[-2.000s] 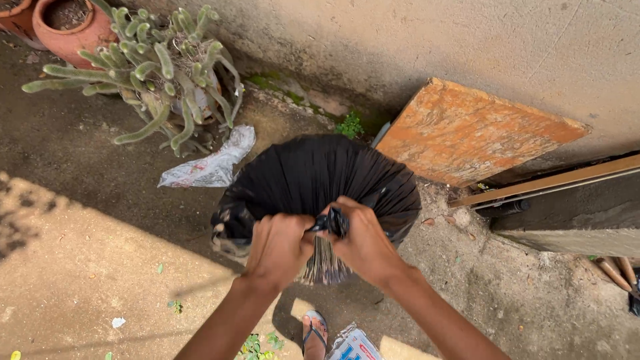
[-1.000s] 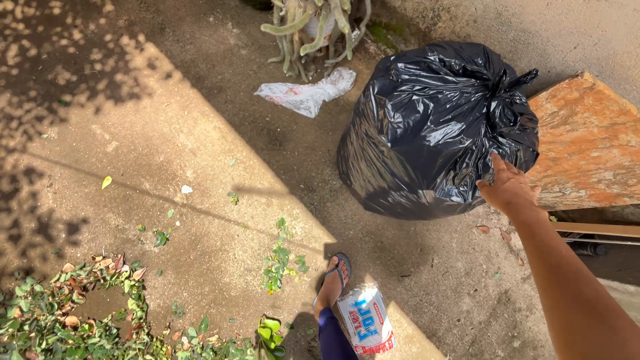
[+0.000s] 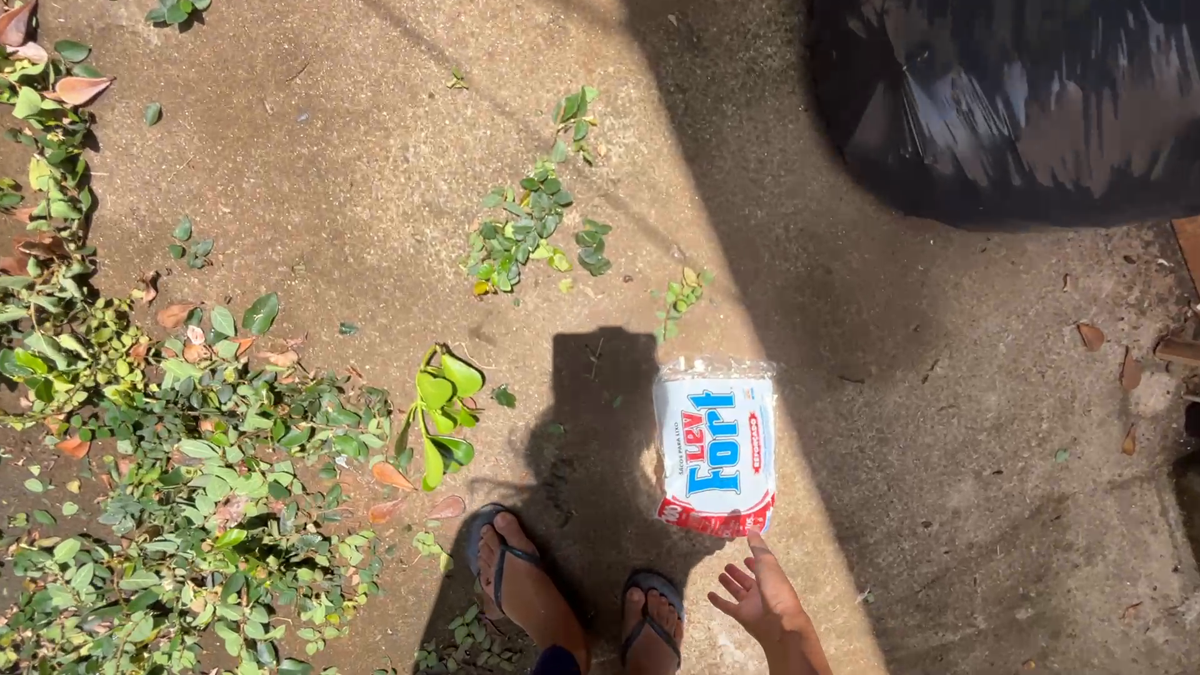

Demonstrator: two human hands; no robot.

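Observation:
A white, blue and red plastic package of Lev Fort garbage bags (image 3: pixel 720 450) lies flat on the concrete in front of my feet. My right hand (image 3: pixel 764 591) is just below its lower edge, fingers apart and holding nothing; whether a fingertip touches the package cannot be told. At the upper right stands a full black garbage bag (image 3: pixel 1012 122), cut off by the frame's edge, its tied top out of view. My left hand is not in view.
My feet in dark flip-flops (image 3: pixel 525 562) stand at the bottom. A heap of leafy clippings (image 3: pixel 206 487) covers the lower left, and loose sprigs (image 3: pixel 530 220) lie across the sunlit concrete. Dry leaves and wood pieces (image 3: pixel 1177 352) are at the right edge.
Two seconds ago both hands gripped the black bag's gathered top; a second ago one hand was at its side. Now my right hand is near the package. The view has swung down and left.

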